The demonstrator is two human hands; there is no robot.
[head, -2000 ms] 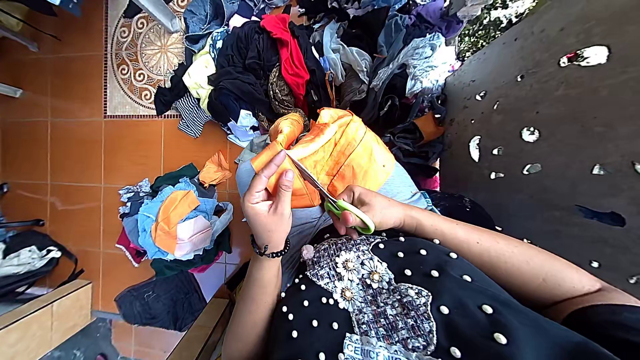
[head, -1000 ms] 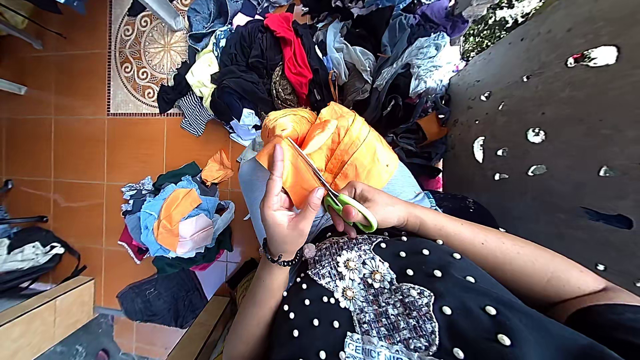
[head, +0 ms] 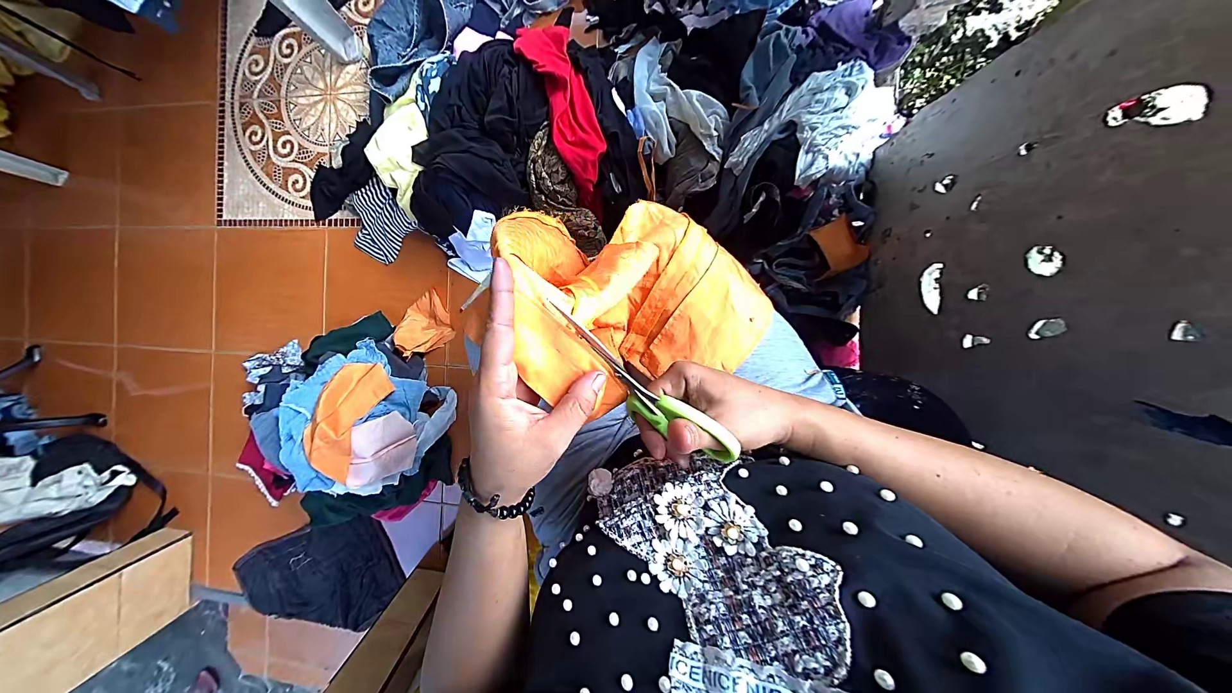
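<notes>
Orange cloth (head: 698, 303) lies bunched over my lap, with a flatter part reaching left to my left hand. My left hand (head: 525, 404), a dark beaded bracelet at its wrist, rests against that flatter part, index finger stretched upward and thumb out to the right; whether the fingers pinch the cloth behind is hidden. My right hand (head: 712, 409) holds scissors with green handles (head: 685, 423), fingers in the loops. Their blades point up and left across the orange cloth, near my left thumb; how far they are parted is hard to tell.
A large heap of mixed clothes (head: 491, 125) lies beyond my knees. A smaller pile of cloth pieces (head: 361, 423) sits on the orange tiled floor (head: 164, 279) at left. Dark folded cloth (head: 322, 573) is just below it. A grey panel with holes (head: 1039, 337) stands at right.
My left hand, bent around the cloth's edge two seconds ago, has opened out with its index finger straight. The flatter part of the orange cloth has spread downward beside the blades. The scissors stay in my right hand.
</notes>
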